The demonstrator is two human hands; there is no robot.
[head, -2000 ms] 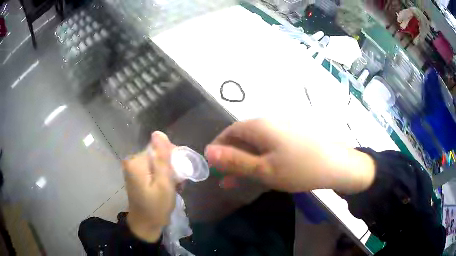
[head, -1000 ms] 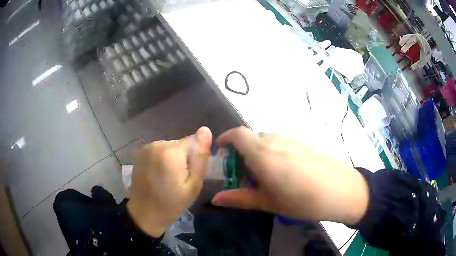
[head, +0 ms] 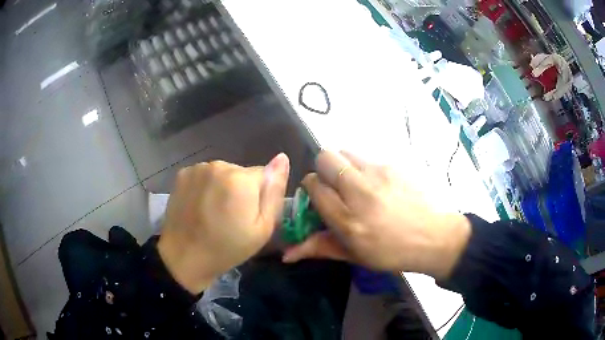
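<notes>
My left hand (head: 215, 216) is closed in a fist around the syringe barrel, which is mostly hidden in it. My right hand (head: 371, 212) grips the green air cap (head: 300, 222) with fingers above and thumb below. The cap is at the wide end of the barrel, between the two hands; whether it is fully seated cannot be told. Crinkled clear plastic film (head: 222, 302) hangs below my left hand. A white piece (head: 158, 207) shows to the left of my left hand. The hands are over my lap, beside the bench edge.
A black loop (head: 314, 98) lies on the white sheet (head: 371, 73) near its front edge. Blister trays (head: 189, 60) with rows of white parts stand at the upper left. A thin dark cable (head: 453, 166) crosses the sheet. Clear containers and a blue item (head: 557, 199) are at the right.
The open white flange seen two seconds ago is now covered by the green cap. My right hand has closed in on the cap and turned a little, and the view has shifted slightly.
</notes>
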